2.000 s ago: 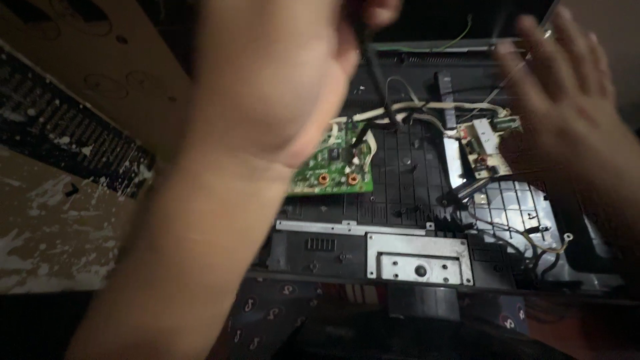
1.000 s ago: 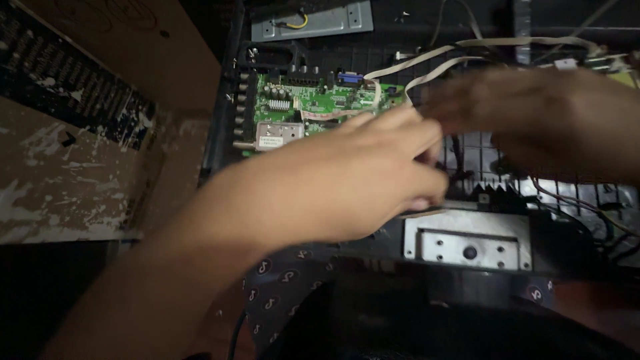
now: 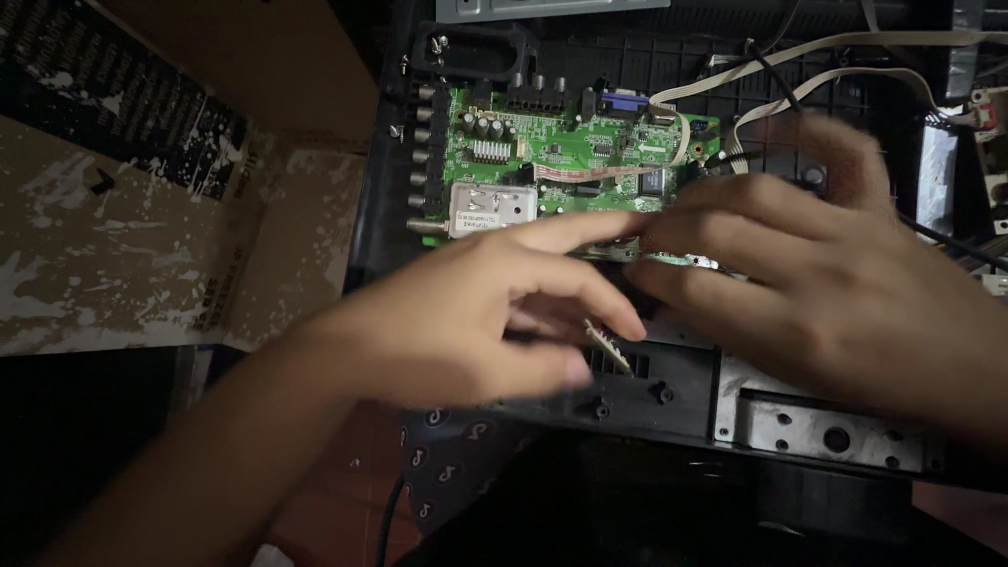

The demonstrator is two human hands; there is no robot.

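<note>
A green circuit board (image 3: 567, 150) with a silver tuner can (image 3: 494, 206) lies in a black plastic housing. My left hand (image 3: 488, 315) reaches over the board's lower edge, fingers spread and curved. Just beyond its thumb and fingers is a small thin board or connector strip (image 3: 606, 346); whether the fingers touch it cannot be told. My right hand (image 3: 787, 260) is blurred at the board's lower right, its fingertips close to my left index finger. What it may hold is hidden. A ribbon cable (image 3: 598, 172) crosses the board, and pale flat cables (image 3: 835, 41) run off to the right.
Loose screws (image 3: 438, 46) lie at the housing's upper left. A metal bracket (image 3: 744, 425) is fixed at the lower right, and a grey metal plate (image 3: 543, 6) sits at the top. A paint-spattered cardboard box (image 3: 118, 220) stands at the left; a second board (image 3: 994, 169) is at the right edge.
Both hands have come down from raised positions to the main board, and the small strip now shows near my left hand. The view has shifted closer to the board.
</note>
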